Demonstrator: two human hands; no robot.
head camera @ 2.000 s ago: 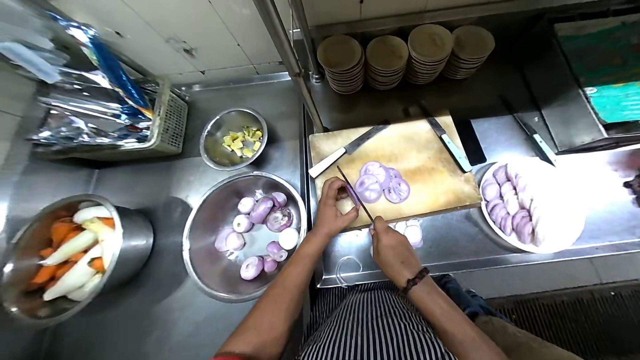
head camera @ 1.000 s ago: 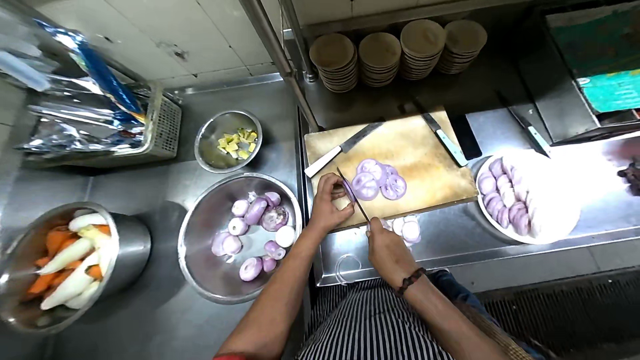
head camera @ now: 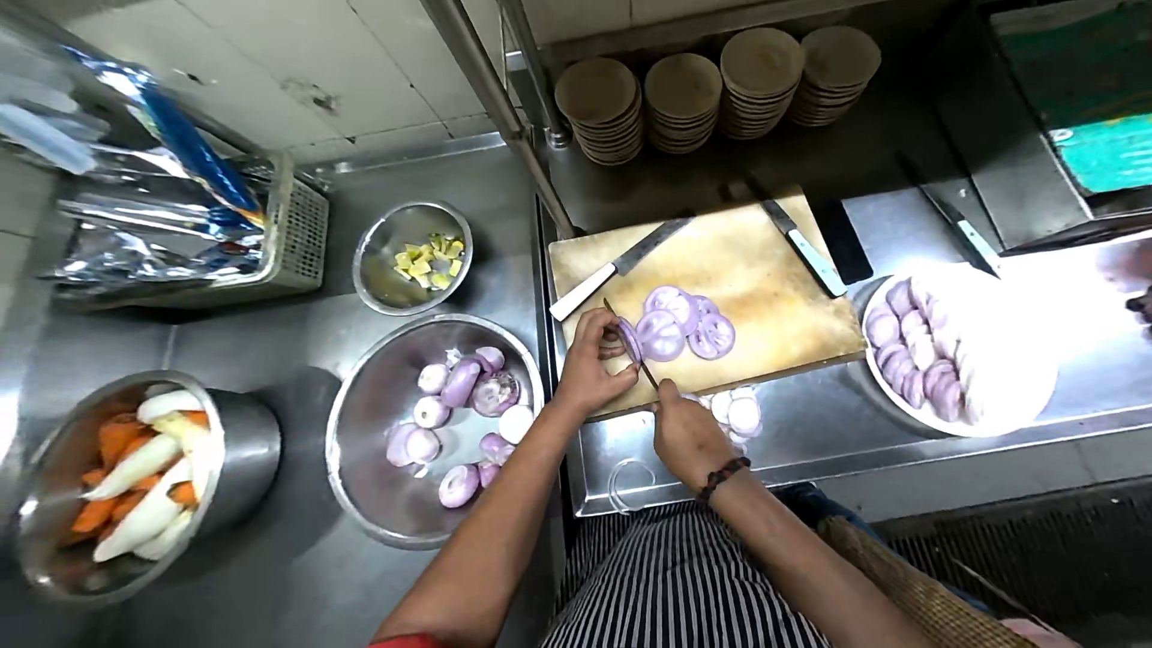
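My left hand (head camera: 596, 360) holds a purple onion (head camera: 629, 340) at the left side of a wooden cutting board (head camera: 774, 315). In my right hand (head camera: 688, 432) is a knife, its thin dark blade (head camera: 646, 371) against the onion's right side. Several onion slices (head camera: 670, 326) lie just right of the blade. A white-handled knife (head camera: 621, 267) and a knife with a pale blue handle (head camera: 801, 245) rest on the board. Onion end pieces (head camera: 740, 412) lie on the steel counter below the board. A white plate (head camera: 1017, 387) at the right bears sliced onions (head camera: 922, 355).
Left of the board stand a steel bowl of peeled onions (head camera: 346, 477), a small bowl of yellow pieces (head camera: 367, 279) and a steel pot of carrots and white vegetables (head camera: 247, 450). Stacked small dishes (head camera: 597, 94) stand behind. Another knife (head camera: 958, 220) lies right.
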